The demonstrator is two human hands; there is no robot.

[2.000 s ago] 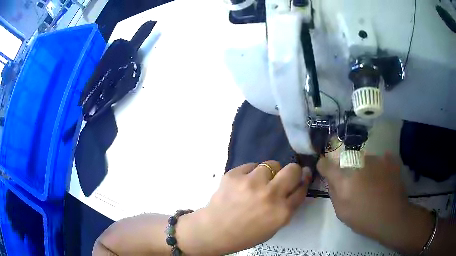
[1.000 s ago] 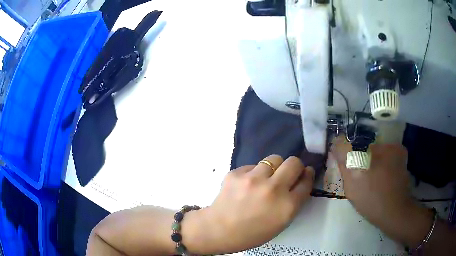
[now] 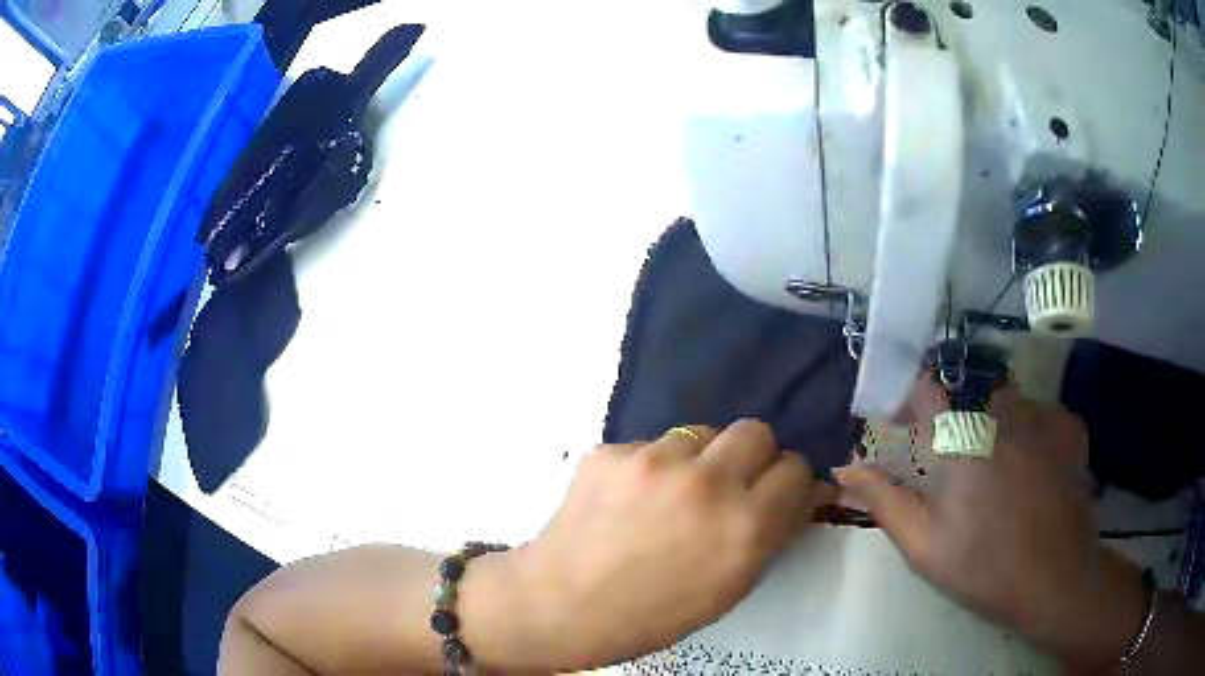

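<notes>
A dark navy pouch body panel [image 3: 733, 350] lies flat on the white table, its right part under the sewing machine head. My left hand [image 3: 674, 528], with a ring and a beaded bracelet, grips the panel's near edge, fingertips bent down on it. My right hand [image 3: 991, 515] is just right of the needle area, partly behind the tension knob [image 3: 965, 433]; its thumb reaches the panel's near corner beside my left fingertips. Whether it grips the fabric cannot be told. The needle is hidden behind the white upright cover [image 3: 914, 211].
The white machine head [image 3: 1004, 145] fills the upper right. A dark fabric stack [image 3: 1136, 416] lies right of my right hand. Black zipper strips [image 3: 297, 172] and a dark piece [image 3: 238, 376] lie at left beside the blue bin [image 3: 99, 264]. Another blue bin [image 3: 112, 568] is below it.
The view has shifted, so the machine head sits further right. More of the panel shows left of the cover. My right thumb has come towards my left fingertips.
</notes>
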